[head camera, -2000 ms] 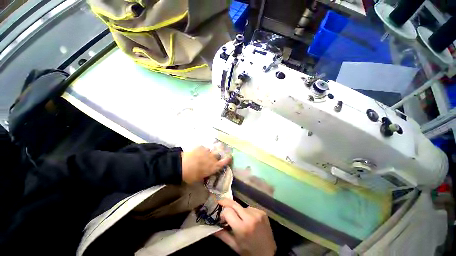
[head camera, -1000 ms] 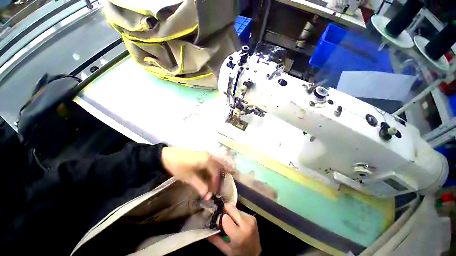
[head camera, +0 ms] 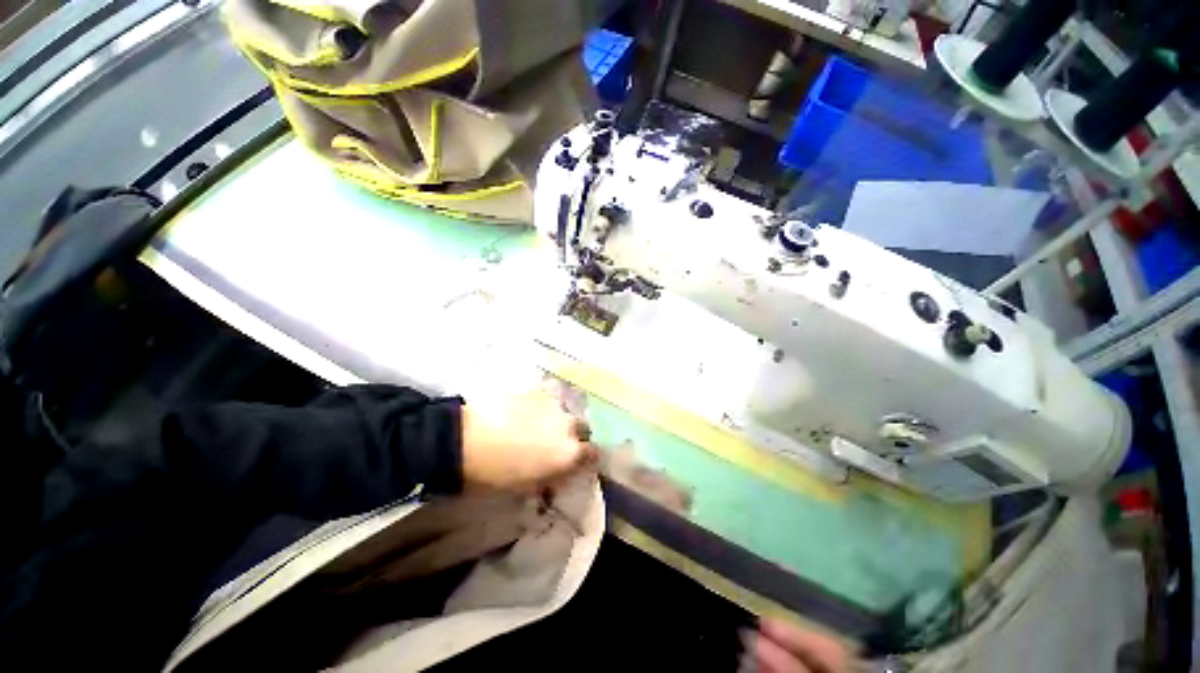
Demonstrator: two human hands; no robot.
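A beige canvas bag [head camera: 533, 579] lies open-mouthed over my lap, against the table's near edge. My left hand [head camera: 520, 444] is closed on the far corner of its rim, with the fingertips partly hidden. My right hand [head camera: 796, 649] is away from the bag, blurred and cut off by the bottom edge; whether it holds anything cannot be told. Blurred dark loops, perhaps the black cord [head camera: 929, 607], show on the table's right end, above and right of that hand.
The white sewing machine [head camera: 816, 329] stands on the green table [head camera: 790, 526] beyond my hands. A khaki bag stack with yellow edging [head camera: 408, 99] sits behind its head. Blue bins [head camera: 826, 112] and dark thread cones [head camera: 1020, 46] are at the back.
My right hand has left the bag and moved right and down to the frame edge. My left hand stays at the bag corner. The dark loops no longer show inside the bag.
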